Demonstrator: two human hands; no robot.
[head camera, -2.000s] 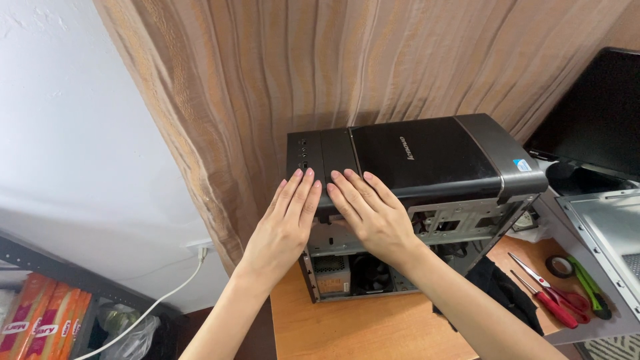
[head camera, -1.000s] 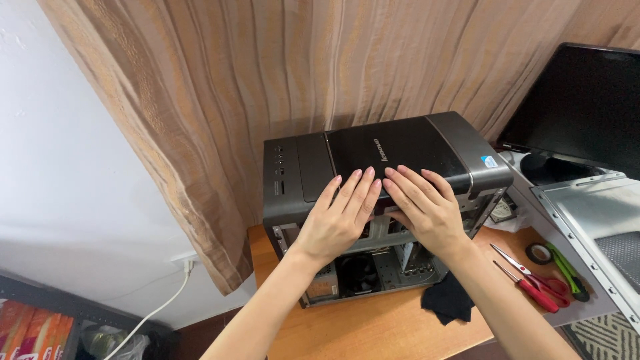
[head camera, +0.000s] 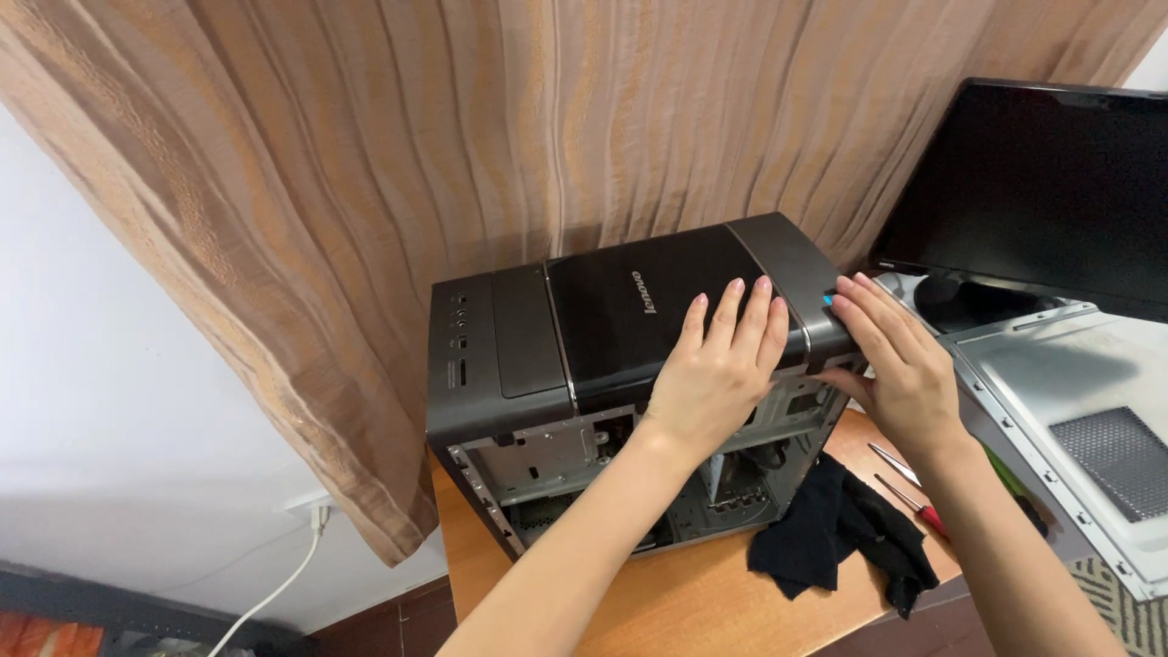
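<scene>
A Lenovo desktop computer case lies on the wooden table with its black front panel (head camera: 611, 319) facing up and its open side toward me, showing the metal frame and cables inside. My left hand (head camera: 725, 365) rests flat on the glossy part of the panel, right of the maker's name, fingers extended. At the panel's right end, my right hand (head camera: 890, 356) lies with its fingers over the edge near a small blue sticker, its thumb under the panel's rim. Neither hand is closed around anything.
A black cloth (head camera: 830, 529) lies beside the case. Right of it are a screwdriver with a red handle (head camera: 933, 520), a metal side panel (head camera: 1068, 383) with a mesh vent and a monitor (head camera: 1031, 192). Behind hangs a brown curtain (head camera: 511, 119). A white cable (head camera: 287, 584) is plugged in at left.
Both hands have moved rightward along the front panel, from its left part to the middle and right end. The right hand has moved apart from the left.
</scene>
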